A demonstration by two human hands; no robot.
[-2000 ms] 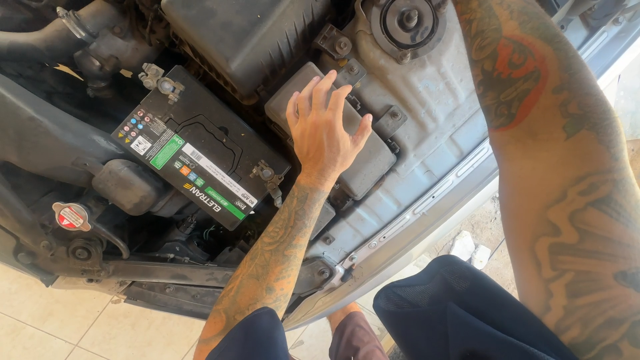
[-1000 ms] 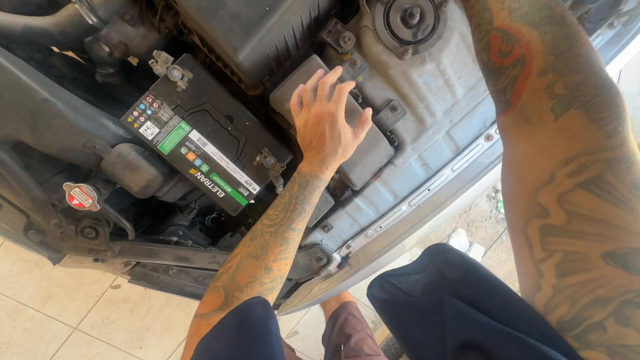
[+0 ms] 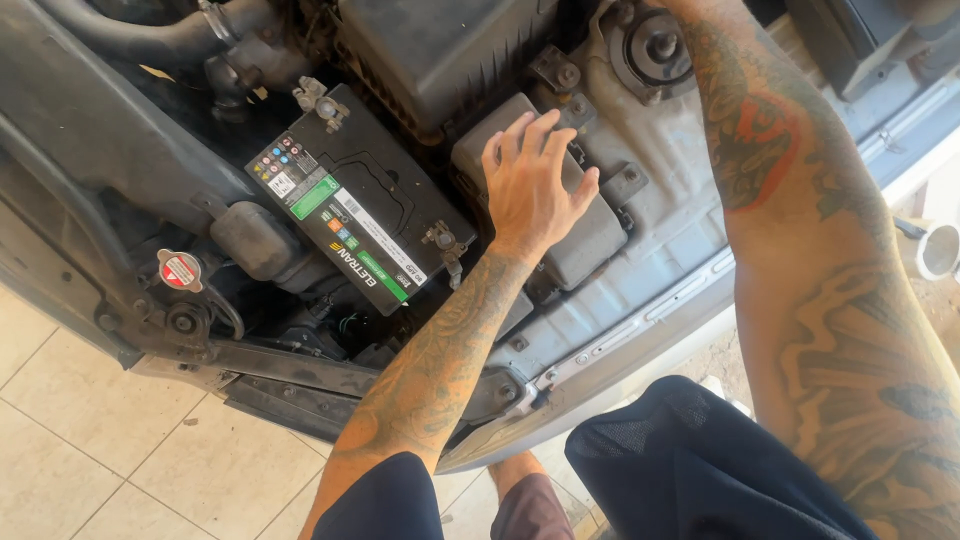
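My left hand [image 3: 532, 176] rests with spread fingers on the grey plastic cover of a box [image 3: 589, 244], probably the fuse box, and grips nothing. To its left a black car battery [image 3: 367, 195] with a green and white label sits tilted in the view. One terminal clamp [image 3: 325, 109] is at its upper corner and another clamp [image 3: 445, 240] at its lower right corner, near my left wrist. My right arm reaches up past the strut mount [image 3: 660, 49]; only a bit of the wrist or the hand's base shows at the top edge, so the fingers are hidden.
A black air filter housing [image 3: 450, 52] stands above the battery. A radiator cap [image 3: 180, 270] and a dark plastic reservoir [image 3: 253, 238] are at left. The fender edge [image 3: 637, 322] runs diagonally below my left hand. Tiled floor [image 3: 195, 465] shows below the car's front, and a white round object [image 3: 937, 251] at right.
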